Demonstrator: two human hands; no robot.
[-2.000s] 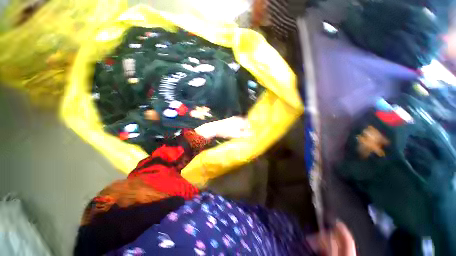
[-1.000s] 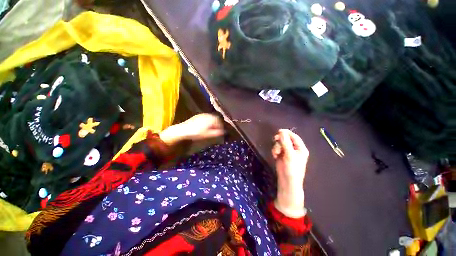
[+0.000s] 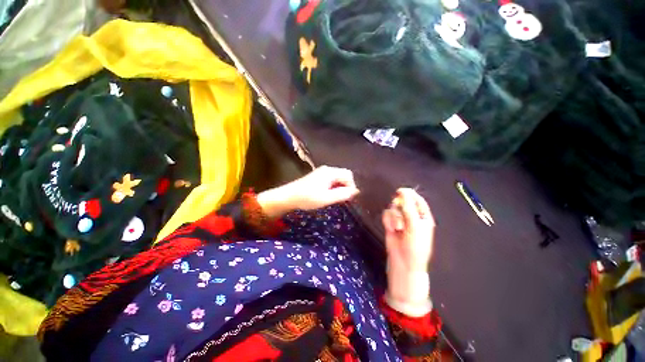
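Note:
My left hand [image 3: 320,189] is over the near edge of the table with its fingers curled closed; whether thread is in it cannot be told. My right hand [image 3: 408,215] is over the table, its thumb and fingers pinched together, with a thin glint like a needle at the fingertips. The two hands are apart. A dark green plush piece [image 3: 396,92] with a ring opening, a gingerbread-man figure and snowmen lies beyond them on the table. Blue and yellow thread snips [image 3: 474,203] lie flat to the right of my right hand.
An open yellow sack [image 3: 225,134] of green plush pieces stands at left, beside the table edge. White labels [image 3: 455,126] lie by the plush. A small black cluster [image 3: 545,231] is right of the snips. Dark plush [image 3: 587,155] is heaped at right, above yellow-black items [image 3: 607,311].
My left hand has moved right, closer to my right hand. The dark thread seen between the hands no longer shows clearly. My right hand has barely moved. The view has shifted slightly.

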